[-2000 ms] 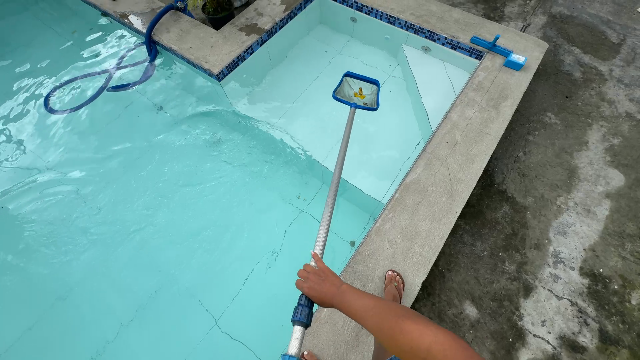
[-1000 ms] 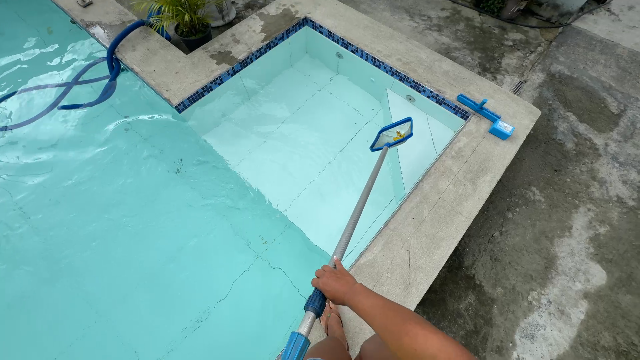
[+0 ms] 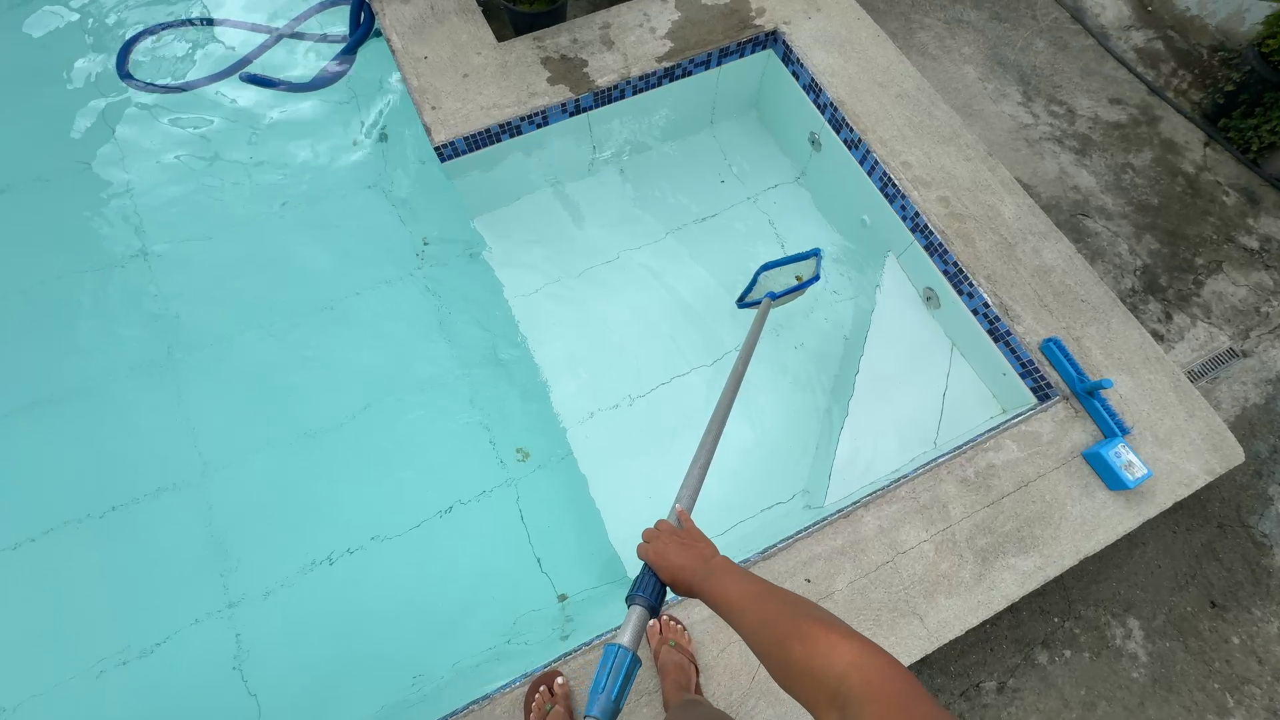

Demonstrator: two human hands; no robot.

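My right hand (image 3: 680, 553) is closed around the telescopic metal pole (image 3: 728, 400), just above its dark blue locking collar. The pole reaches out over the pool's shallow corner section. At its far end is a blue-framed skimmer net (image 3: 780, 279), tilted, with a small yellowish bit of debris in the mesh. Whether the net touches the water is hard to tell. Lower down, the pole has a light blue grip (image 3: 612, 680) that runs out of the bottom edge. My left hand is not in view.
A blue pool brush (image 3: 1085, 385) and a small blue container (image 3: 1117, 464) lie on the concrete coping (image 3: 950, 520) at right. A blue hose (image 3: 190, 88) loops in the water at upper left. My sandalled feet stand at the pool edge. A potted plant (image 3: 535, 14) is beyond.
The net's tilt has changed, and my right hand has stayed on the pole throughout. The view has shifted.
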